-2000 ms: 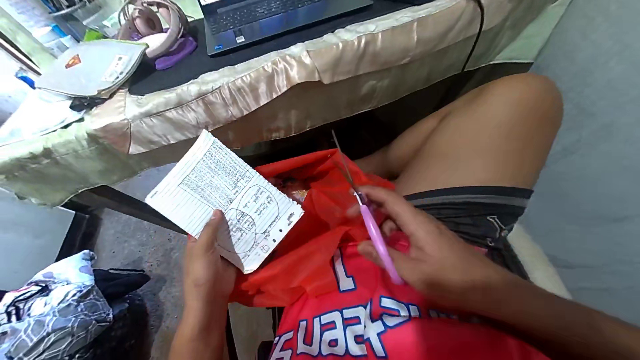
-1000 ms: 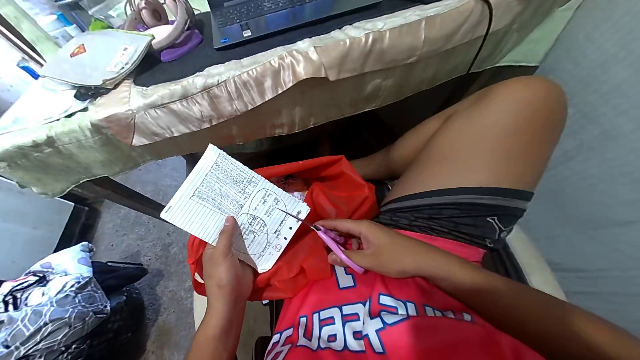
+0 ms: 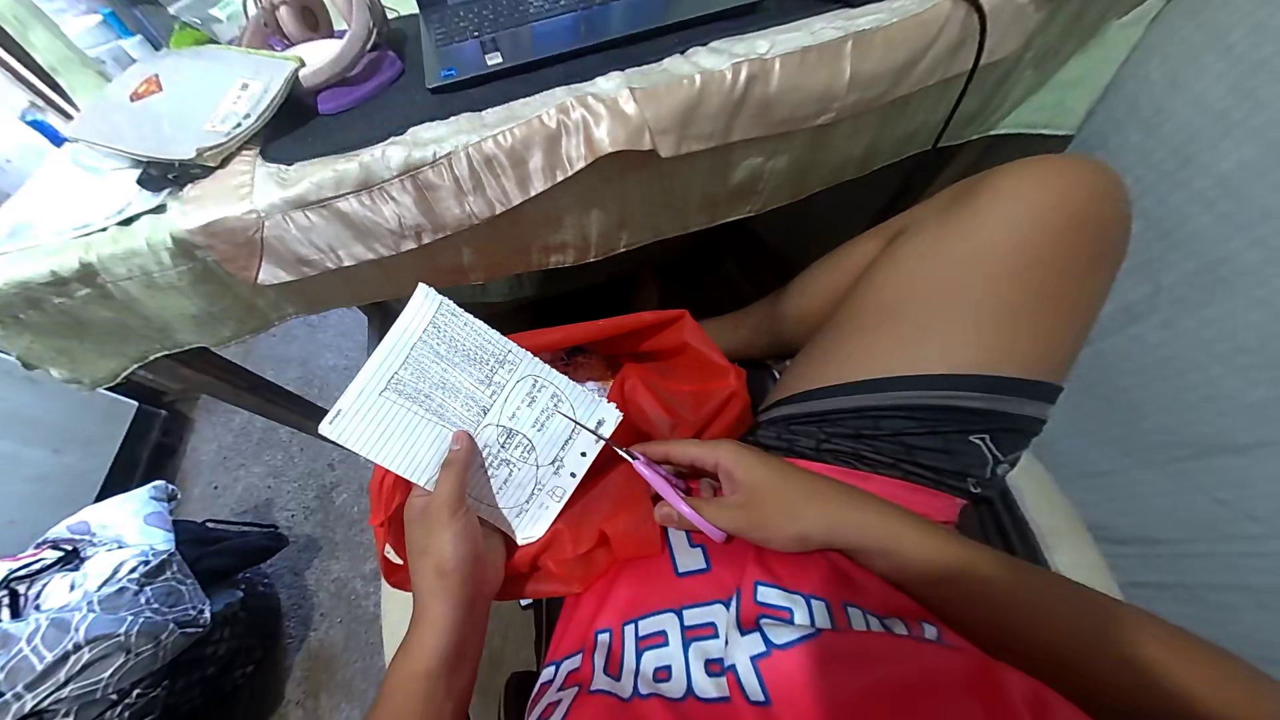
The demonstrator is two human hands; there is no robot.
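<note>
My left hand (image 3: 455, 525) grips a sheet or thin stack of lined paper (image 3: 430, 400) by its lower edge, thumb on top. The paper bears handwriting and overlapping drawn ovals, and its upper right edge looks ragged. In my right hand (image 3: 750, 495) is a pair of scissors with pink handles (image 3: 668, 490). Their blades lie across the paper's right edge, pointing up and left; how far they are parted cannot be told. Beneath the paper, an open red bag (image 3: 690, 385) rests on my lap, its contents partly hidden.
Ahead is a table with a satin cloth (image 3: 480, 200), holding a laptop (image 3: 520, 25), headphones on a purple stand (image 3: 360, 90) and a grey pouch or folder (image 3: 180, 100). A black cable (image 3: 968, 75) hangs over its edge. Patterned fabric (image 3: 100, 600) lies at lower left.
Two seconds ago the scissors pointed upward, apart from the paper, over the red bag. My right hand has turned them left, and the blades are now at the paper's right edge.
</note>
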